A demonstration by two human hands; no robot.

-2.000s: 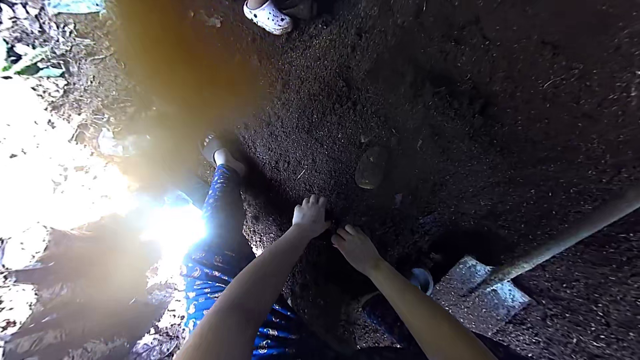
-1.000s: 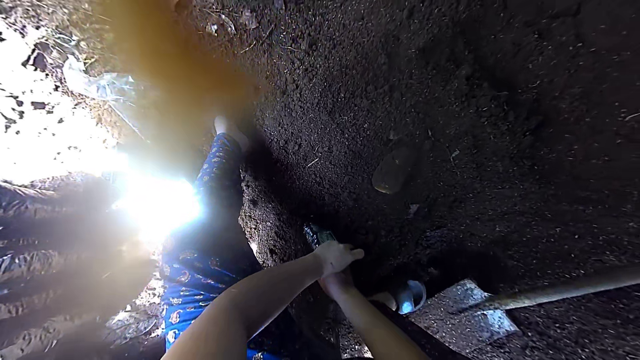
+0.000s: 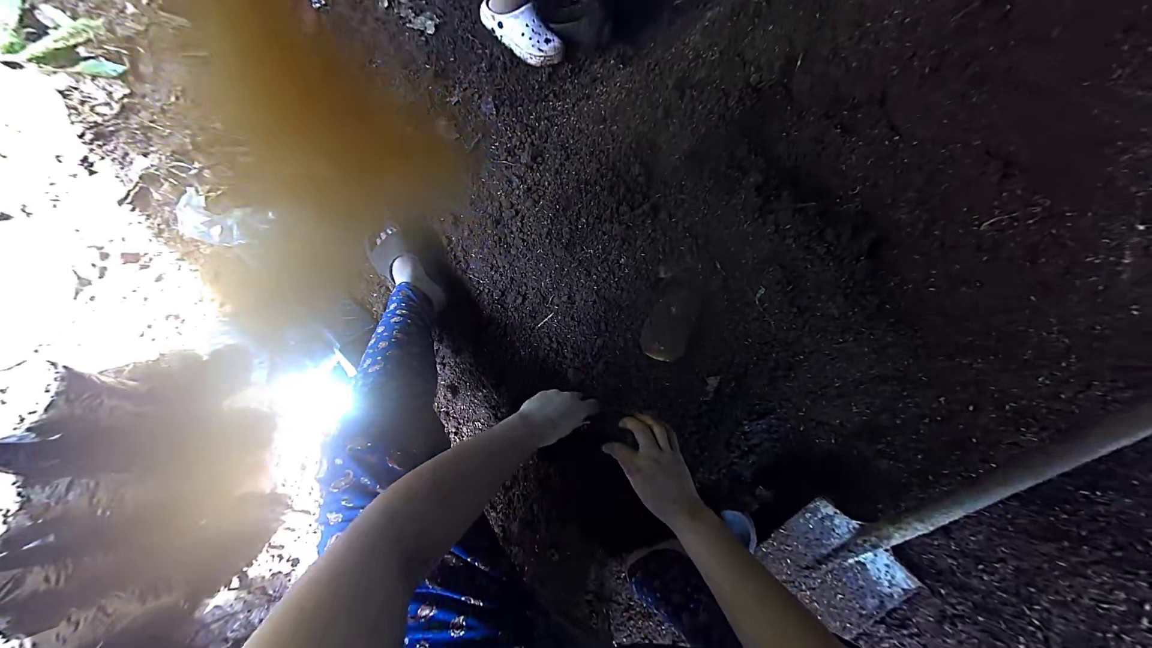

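Note:
Dark loose soil (image 3: 576, 306) lies below both of my hands. My left hand (image 3: 558, 416) reaches over it near the middle, fingers pointing right, and nothing can be made out in it. Just to the right, my right hand (image 3: 650, 454) has its fingers spread and curved downward at the soil, with a small gap between the two hands. A dark hollow or shadow lies between and below them, and what is in it cannot be told. A rounded stone or clod (image 3: 668, 326) rests on the soil above my right hand.
At the lower right lies a metal tool head (image 3: 868, 576), like a hoe or shovel, with a long handle (image 3: 1008, 486). A person's white clog (image 3: 525, 34) is at the top. Clear plastic (image 3: 211, 219) lies at the left near sunlit litter. My legs in blue patterned trousers straddle the soil.
One second ago my hands were together by a dark object low in the middle; now they are apart over the soil and that object cannot be made out. The view has shifted.

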